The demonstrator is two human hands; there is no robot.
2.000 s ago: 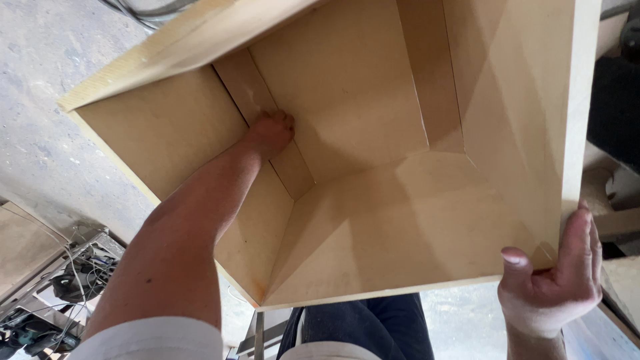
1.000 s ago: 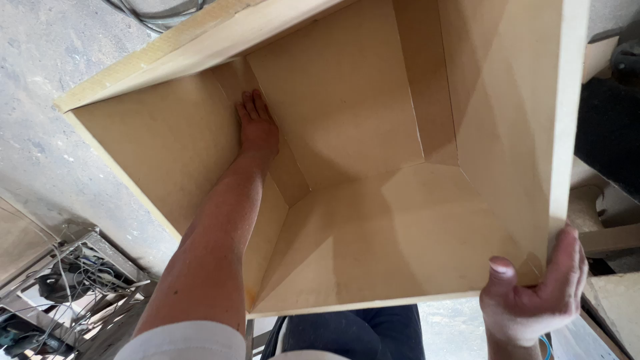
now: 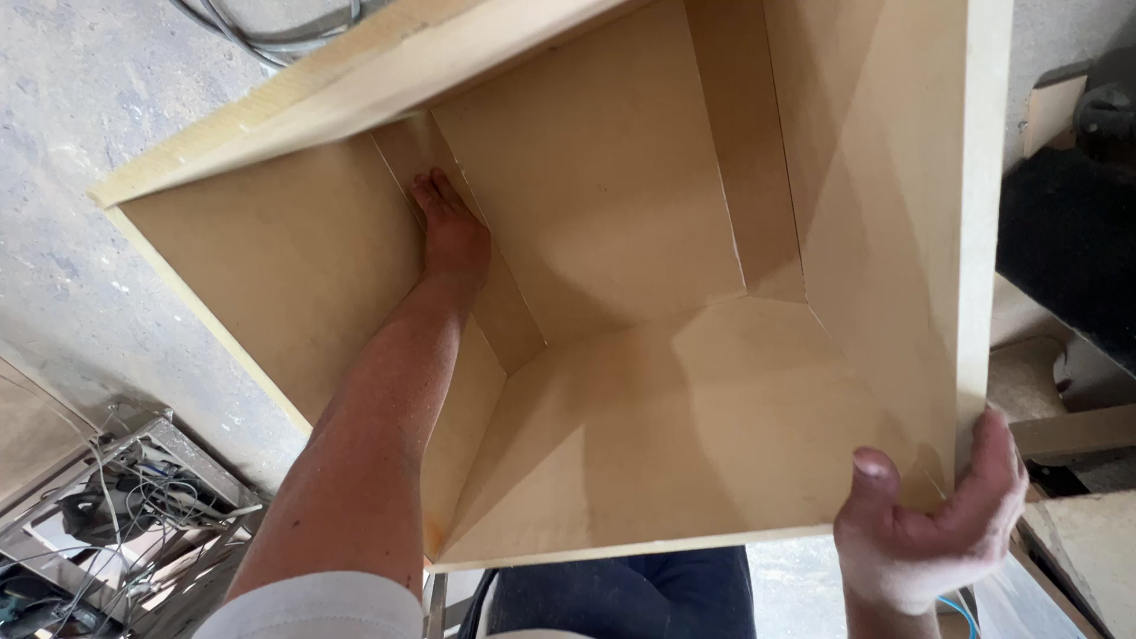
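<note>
A large open box of tan wood-fibre board (image 3: pixel 621 417) fills the middle of the view, its open side towards me. Deep inside, my left hand (image 3: pixel 453 226) lies with its fingers stretched along a narrow board strip (image 3: pixel 510 328) in the left inner corner; no object shows in it. Another strip (image 3: pixel 750 169) runs along the right inner corner. My right hand (image 3: pixel 932 515) grips the box's lower right corner, thumb at the inner side of the rim and fingers around the outer edge.
Grey cables (image 3: pixel 257 40) lie on the stained floor (image 3: pixel 53 177) at upper left. A metal-framed stand (image 3: pixel 169 444) with tangled wires and tools is at lower left. On the right are a black sheet (image 3: pixel 1074 240) and a wooden bar (image 3: pixel 1078 430).
My left hand has gone from a curled shape on the left strip to stretched fingers, shifting up along the strip at first. My right hand keeps its hold on the corner.
</note>
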